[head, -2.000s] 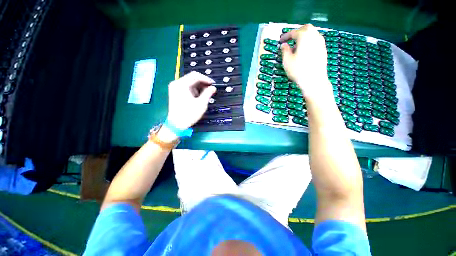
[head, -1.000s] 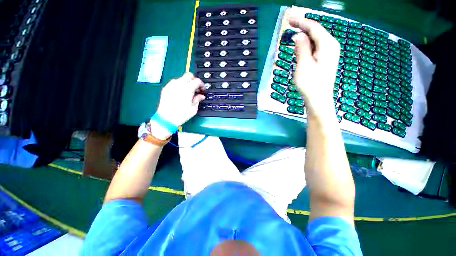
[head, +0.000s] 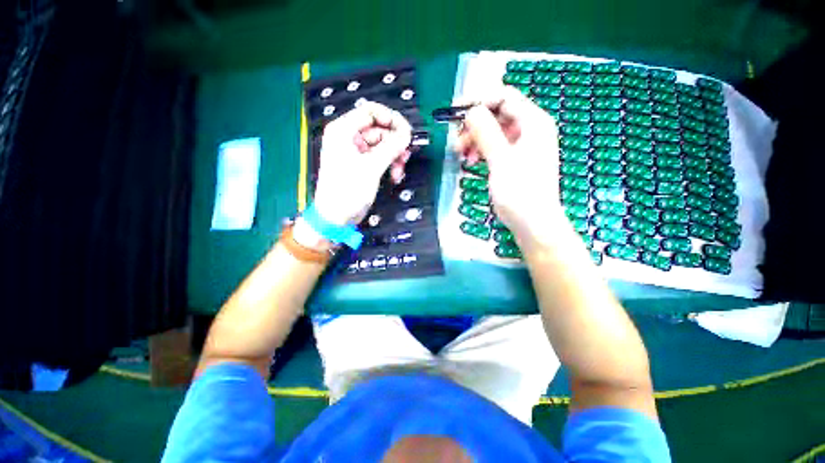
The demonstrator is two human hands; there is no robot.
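Note:
My left hand (head: 355,158) is over the black component tray (head: 421,249), fingertips closed on a small dark piece with a pale edge (head: 420,138). My right hand (head: 517,154) is over the left part of the white foam sheet (head: 749,194), pinching a small black elongated housing (head: 449,113) that points left. The two pieces are close but apart, above the gap between tray and sheet. Dense rows of green circuit boards (head: 633,136) lie on the sheet. The tray holds dark pieces with pale round centres (head: 389,79); my left hand hides its middle.
A pale printed paper slip (head: 237,184) lies on the green bench left of the tray, beyond the yellow tape (head: 304,181). Tall black ridged stacks (head: 99,181) stand at the left bench end. A dark mass stands at the right end.
My right hand has moved left from the sheet's upper left rows with the black housing in it. My left hand has risen from the tray's left edge with a small piece, towards my right hand.

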